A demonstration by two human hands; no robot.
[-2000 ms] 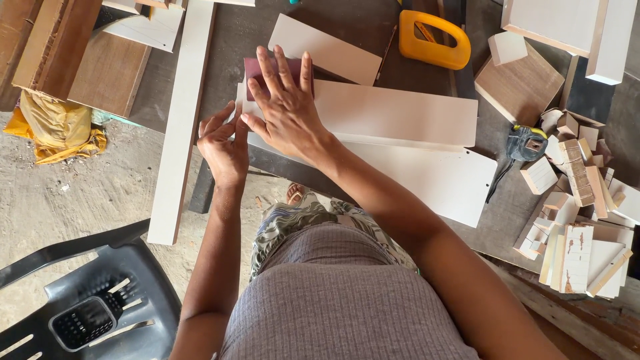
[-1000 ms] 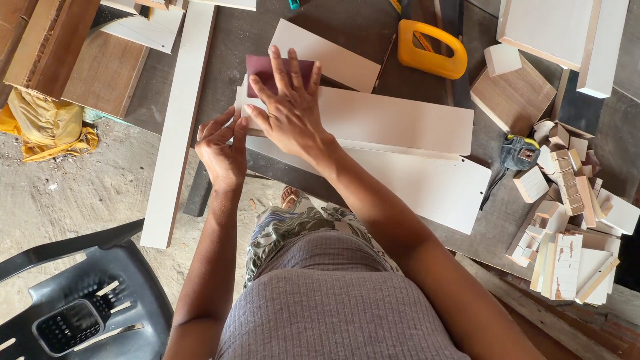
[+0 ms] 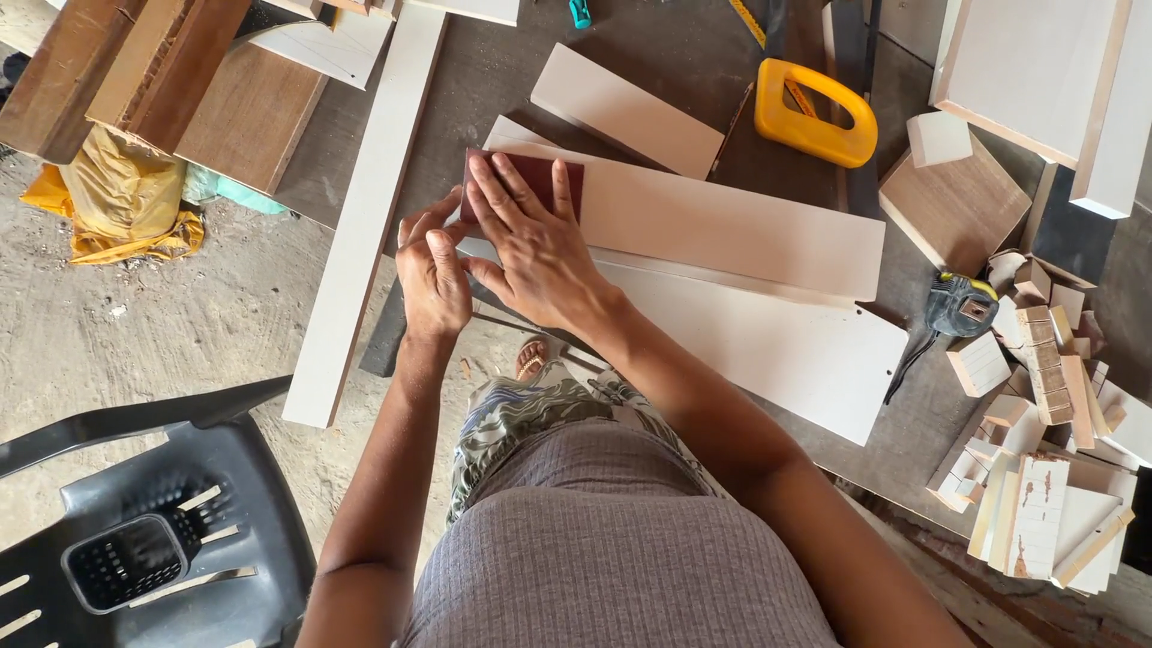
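Note:
A dark red sheet of sandpaper lies on the left end of a pale wooden board. My right hand rests flat on the sandpaper, fingers spread. At the board's left end my left hand has its fingers curled against the edge, thumb up; its fingertips are partly hidden, so I cannot tell how firmly it grips. Beneath this board lies a wider white panel. A shorter pale board sits behind it at an angle.
A long white strip overhangs the table edge at left. On the right are a yellow-handled saw, a tape measure, a brown wood block and several offcuts. Brown boards lie upper left, above a black plastic chair.
Both hands stay at the left end of the board. My right hand's fingers are closer together and angled more to the left than a second ago.

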